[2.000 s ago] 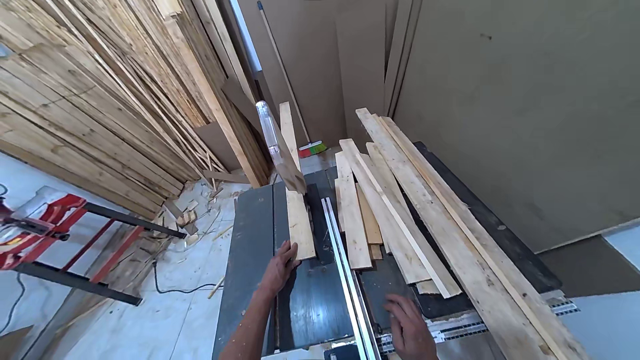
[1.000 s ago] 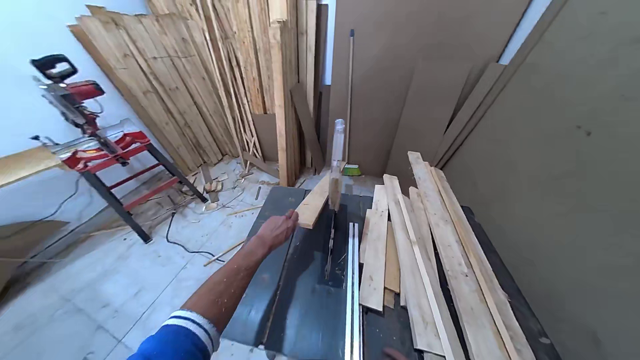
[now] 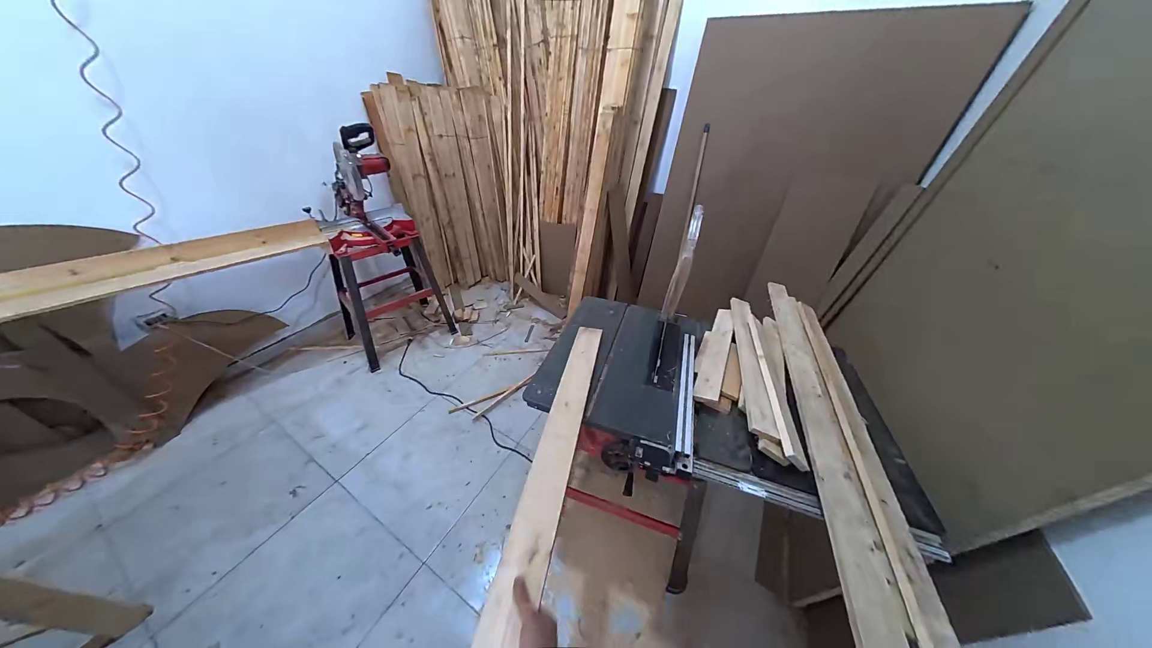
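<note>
A long pine board (image 3: 553, 450) runs from the bottom edge up to the left part of the table saw's top (image 3: 634, 387), its far end resting there. At the bottom edge my right hand (image 3: 537, 625) grips the board's right side, thumb on top; its fingers are hidden. My left hand is out of view. The saw's clear blade guard (image 3: 684, 261) stands up behind the table, and the metal rip fence (image 3: 686, 396) lies right of the blade slot. Several short wood pieces (image 3: 715, 355) lie right of the fence, beside longer boards (image 3: 832, 432).
A red miter saw (image 3: 360, 180) on a red and black stand (image 3: 360, 297) holds a long plank (image 3: 171, 261). Boards (image 3: 450, 171) lean on the wall near large brown panels (image 3: 837, 117). A black cable (image 3: 441, 393) and offcuts (image 3: 495, 396) lie on the tiled floor.
The view has drawn back and swung left. My left hand, on a short board by the blade a second ago, has left the view. A long board now lies on the saw's left side, held by my right hand.
</note>
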